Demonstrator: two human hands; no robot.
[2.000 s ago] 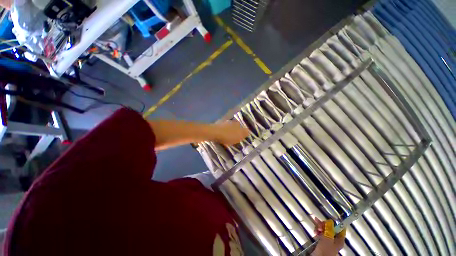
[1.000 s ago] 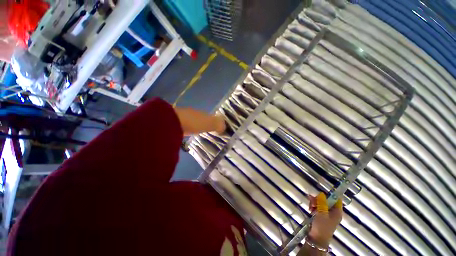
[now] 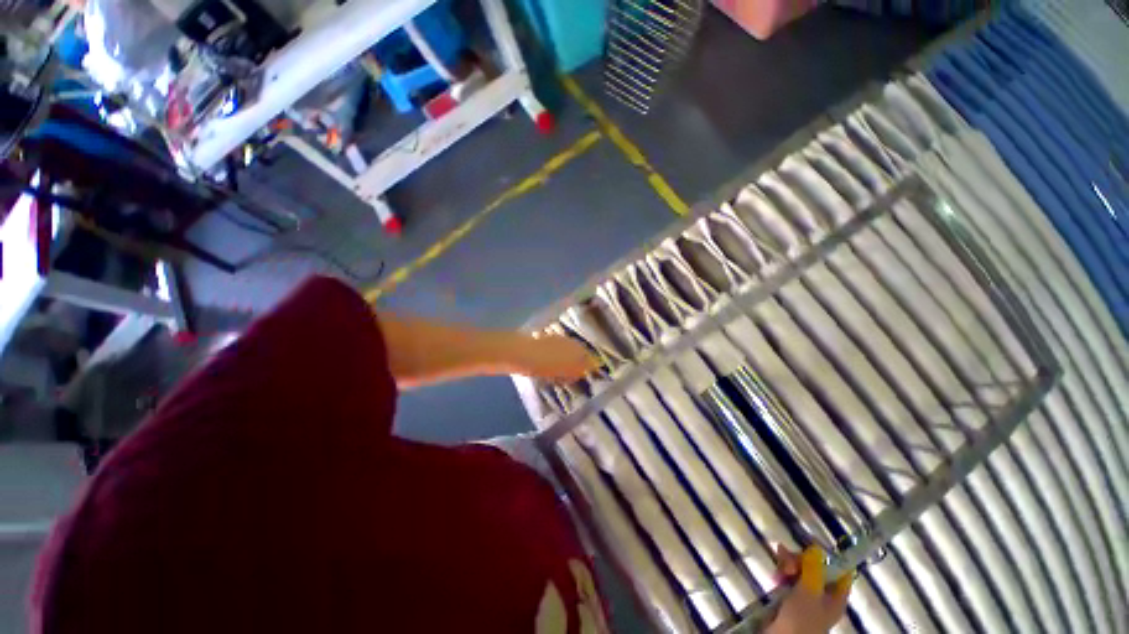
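White fabric point(image 3: 854, 291) covers rows of metal tubes and is puckered into X-like folds along the table end. A grey metal frame point(image 3: 805, 260) with thin crossbars lies over it. Two bare shiny tubes point(image 3: 792, 464) show inside the frame, with a dark gap between them. My left hand point(image 3: 567, 357) is at the puckered edge, just outside the frame; its fingers are blurred and their hold is unclear. My right hand point(image 3: 811, 601), with yellow finger covers, grips the frame's long bar at the bottom, partly cut off by the picture edge.
Blue fabric point(image 3: 1052, 136) lies beside the white at upper right. A white workbench point(image 3: 334, 74) with red-tipped feet stands across the grey floor point(image 3: 495, 173), which has yellow lines. A slatted rack point(image 3: 650, 50) stands near a teal bin point(image 3: 563, 31). Part of a pink bin point(image 3: 761, 13) shows at the top.
The camera view has swung about. My left hand has moved a little along the puckered edge towards the frame's near corner. My right hand stays on the frame's bar.
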